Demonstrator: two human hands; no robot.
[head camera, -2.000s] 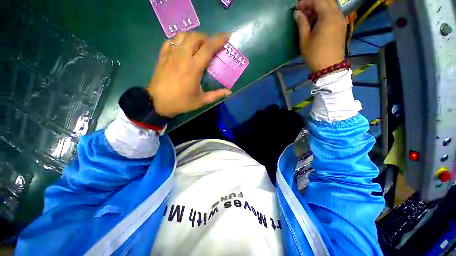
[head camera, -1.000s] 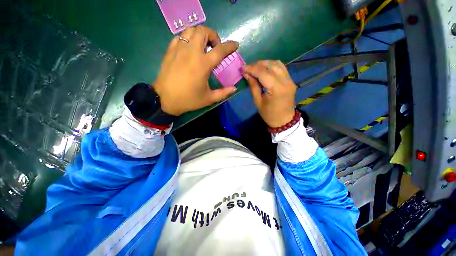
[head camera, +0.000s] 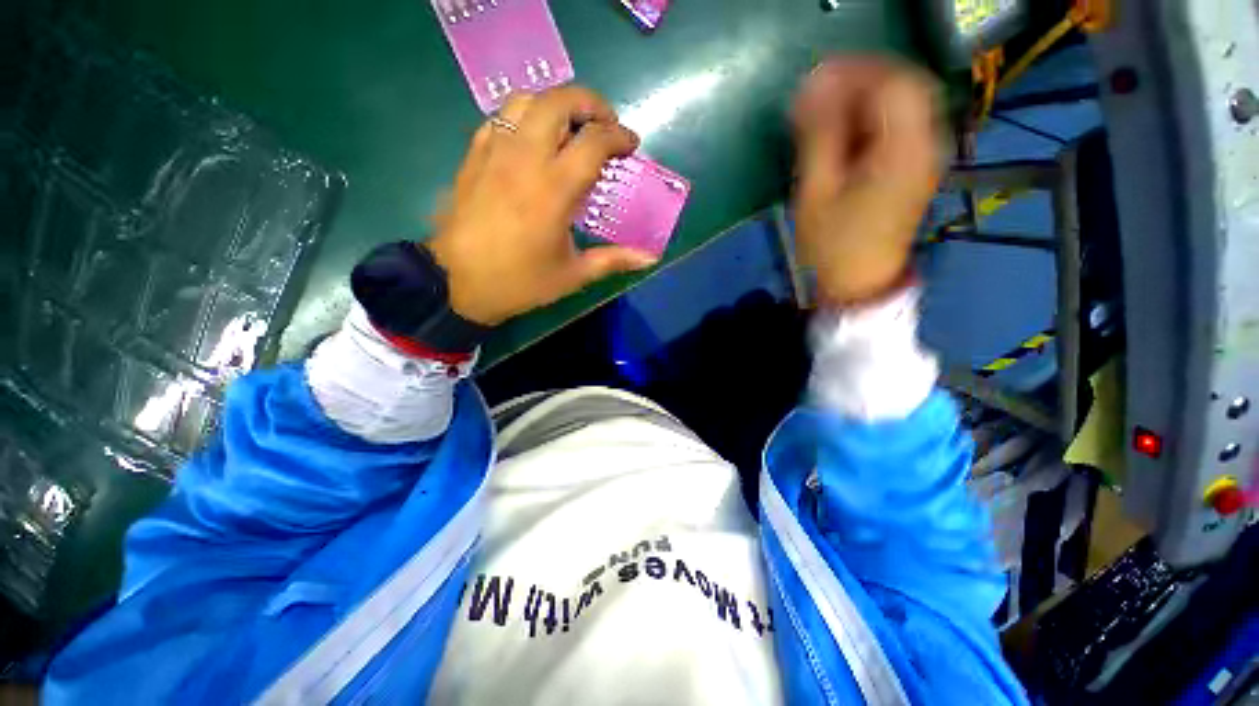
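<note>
A small pink foam pad (head camera: 649, 207) lies near the front edge of the green bench, with a row of small silvery metal pins (head camera: 603, 197) along its left side. My left hand (head camera: 525, 207) is around the pad's left side, thumb at its lower edge and fingers at its upper left, gripping it. My right hand (head camera: 867, 173) is raised to the right of the pad, blurred, with fingers curled; whether it holds anything cannot be told. A larger pink pad (head camera: 511, 53) with small metal pins lies beyond my left hand, cut off by the top edge.
Clear blister trays (head camera: 152, 262) cover the left of the green bench (head camera: 746, 124). A small purple packet (head camera: 645, 11) is at the top edge. At right are a metal frame (head camera: 1067, 304), orange cable (head camera: 1038, 48) and a grey machine edge with a red emergency stop button (head camera: 1225, 497).
My right hand moved from the bench at upper right to the small pad, then back away to the right. My left hand stays at the pad.
</note>
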